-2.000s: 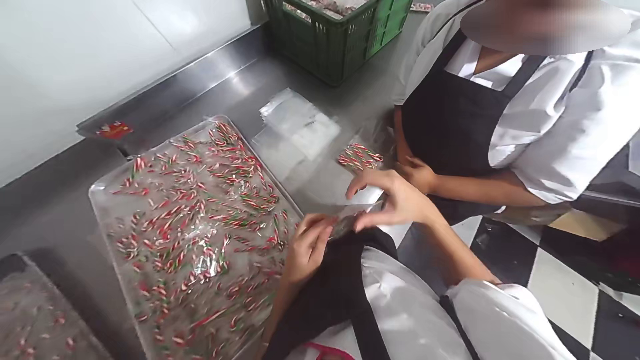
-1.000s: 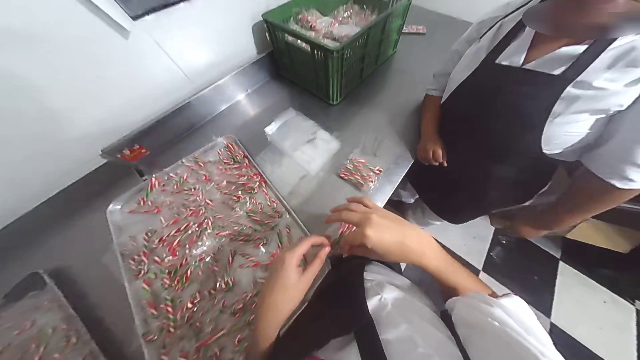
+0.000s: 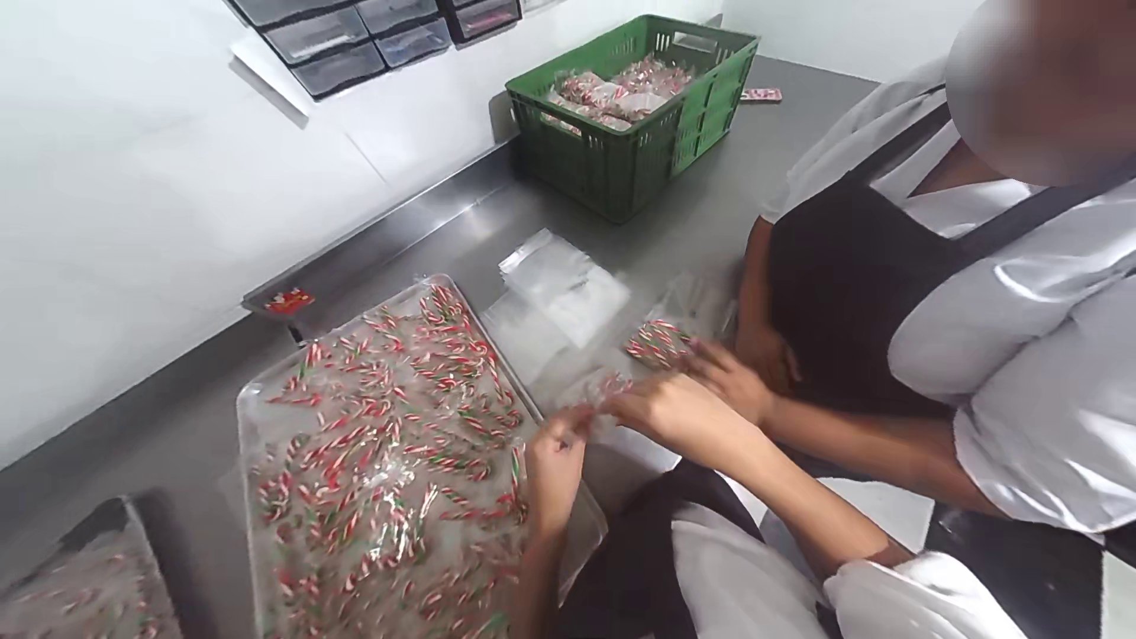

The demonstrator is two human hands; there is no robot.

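Note:
My left hand [image 3: 557,453] and my right hand [image 3: 679,417] hold a clear plastic bag with small red and white candy canes [image 3: 612,387] between them, just right of the big tray. The large clear-lined metal tray [image 3: 250,444] beside my left hand is covered with wrapped red, white and green mini candy canes [image 3: 373,444]. Beyond my hands lies a stack of empty clear bags [image 3: 559,284]. Right of it, a co-worker's hand [image 3: 741,377] touches a filled bag of candy canes [image 3: 658,343].
A green plastic crate [image 3: 586,173] with filled bags stands at the back. A second tray [image 3: 146,550] sits at the lower left. A small red decorated item [image 3: 288,302] is near the wall. The co-worker [image 3: 852,293], in a dark apron, stands close on the right.
The co-worker's hand has reached to the filled bag, which lay untouched one second ago. A bag with candy canes now shows more plainly between my hands. The view has shifted.

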